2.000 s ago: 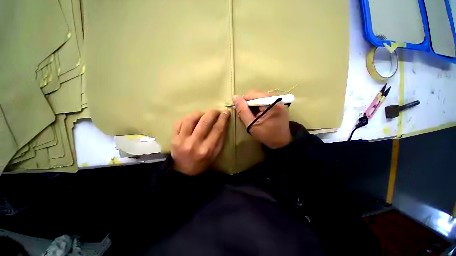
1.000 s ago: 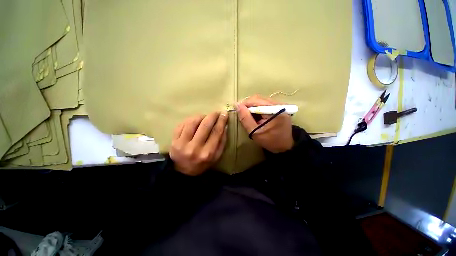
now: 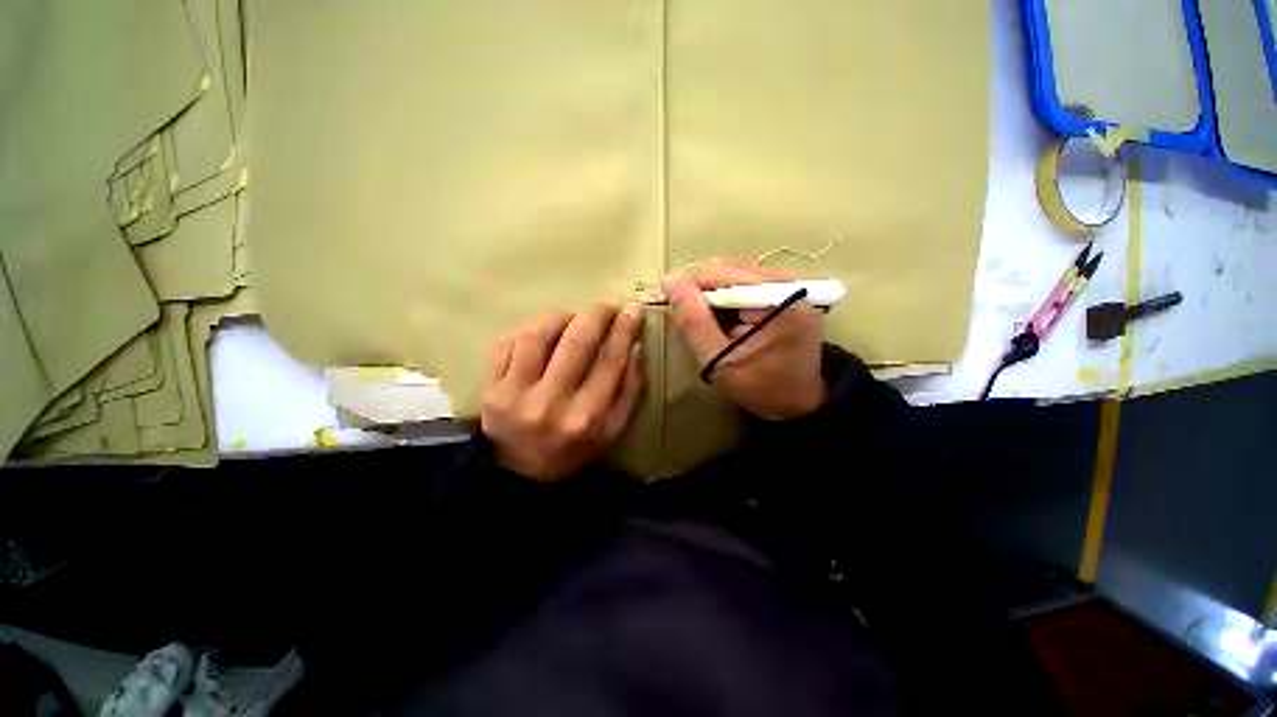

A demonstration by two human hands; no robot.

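Note:
A khaki garment panel [image 3: 448, 168] lies flat with a straight centre seam [image 3: 661, 154] running down it. My right hand [image 3: 756, 343] holds a seam ripper [image 3: 777, 294], a slim white handle with a dark cord loop; its tip points left at the seam. My left hand [image 3: 563, 395] presses the panel just left of the seam, fingertips close to the tip. A small stitched mark [image 3: 646, 293] shows between the hands, partly hidden by fingers. A pale wavy thread end [image 3: 801, 254] lies on the cloth above my right hand.
Stacked cut panels [image 3: 84, 308] lie at the left. On the white table [image 3: 1036, 168] at the right are blue embroidery frames [image 3: 1120, 133], a tape roll [image 3: 1053, 185], pink thread snips [image 3: 1057, 301] and a small brush-like tool [image 3: 1106, 321]. A backing scrap [image 3: 385, 399] shows under the panel edge.
The seam ripper and both hands stay at the same spot on the seam, with only slight shifts. The whole view shifts a little between frames.

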